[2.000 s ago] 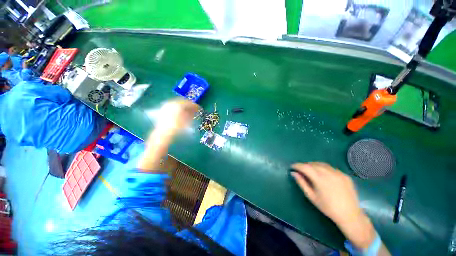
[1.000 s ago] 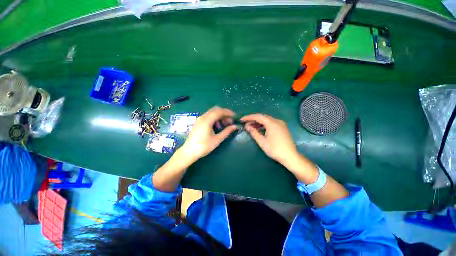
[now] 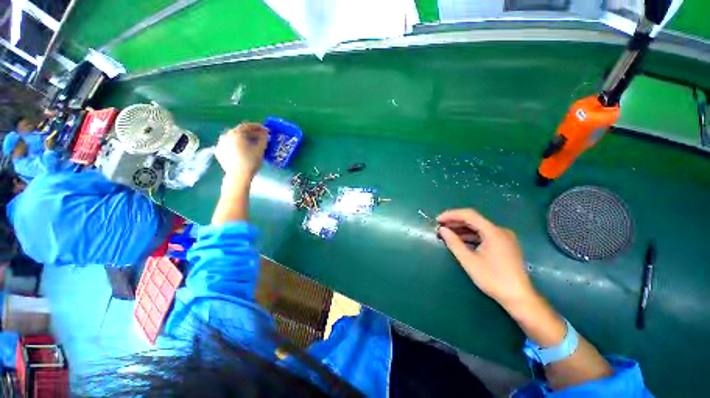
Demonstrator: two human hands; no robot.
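My left hand [image 3: 243,151] is at the left edge of the blue parts bin [image 3: 282,143], fingers curled; whether it holds anything cannot be told. The bin holds tiny pale parts. My right hand [image 3: 486,253] is above the mat with thumb and forefinger pinched on a small thin part [image 3: 425,215] that sticks out to the left. Two small blue-and-silver circuit boards, an upper one [image 3: 355,201] and a lower one [image 3: 321,225], lie beside a tangled pile of camera modules [image 3: 311,191]. A small gold-coloured piece shows at the upper board's right edge.
An orange screwdriver [image 3: 578,138] hangs at right above the green mat [image 3: 467,101]. A grey perforated disc [image 3: 590,222], a black pen-like tool [image 3: 647,285], scattered screws [image 3: 471,175] and a short black cap [image 3: 356,167] lie there. A fan [image 3: 145,127] and a blue-clad person [image 3: 86,221] are left.
My hands were together over the mat a second ago. They are now apart, the left at the blue bin, the right still over the mat. The view has swung left.
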